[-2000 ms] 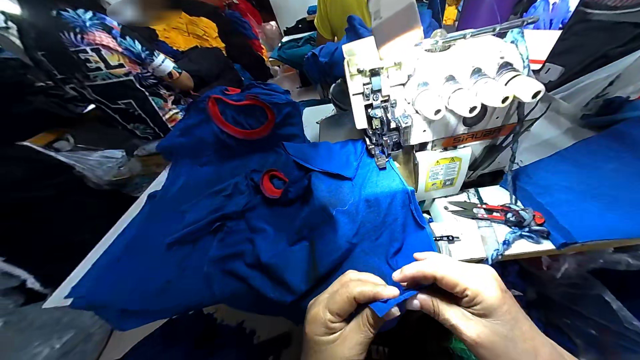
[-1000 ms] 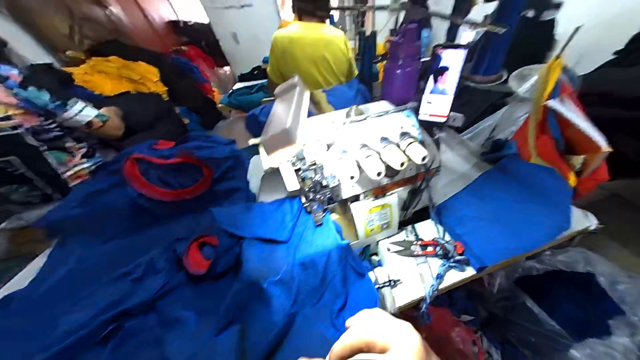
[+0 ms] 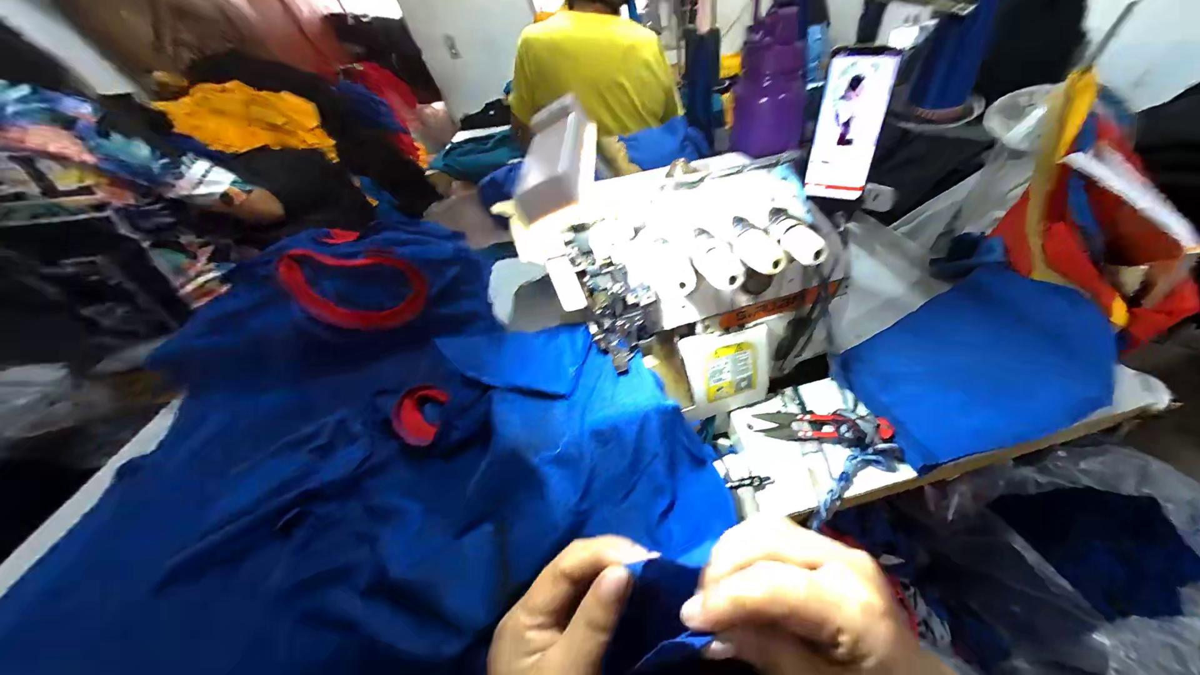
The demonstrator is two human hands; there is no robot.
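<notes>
My left hand (image 3: pixel 572 609) pinches an edge of blue fabric (image 3: pixel 661 605) at the bottom centre, and my right hand (image 3: pixel 797 600) grips the same fabric just to its right. Blue garments spread over the table to the left, one with a red neckband (image 3: pixel 412 295) and another red-trimmed opening (image 3: pixel 412 415) nearer me. Some of the blue cloth lies beneath the needle area of a white overlock sewing machine (image 3: pixel 656 216). Red-handled thread snips (image 3: pixel 825 427) rest on the machine's white plate, beside a braided blue cord (image 3: pixel 848 478).
Folded blue fabric (image 3: pixel 984 366) lies on the table's right side. Behind the machine stand a phone (image 3: pixel 853 122) and a purple bottle (image 3: pixel 771 84). A person in a yellow shirt (image 3: pixel 595 70) is beyond it; another person's arm (image 3: pixel 248 202) shows at left. A plastic bag (image 3: pixel 1059 600) hangs low right.
The view has swung to the right since two seconds ago. Both hands, low and mostly out of frame one second ago, show again with the blue fabric between their fingers.
</notes>
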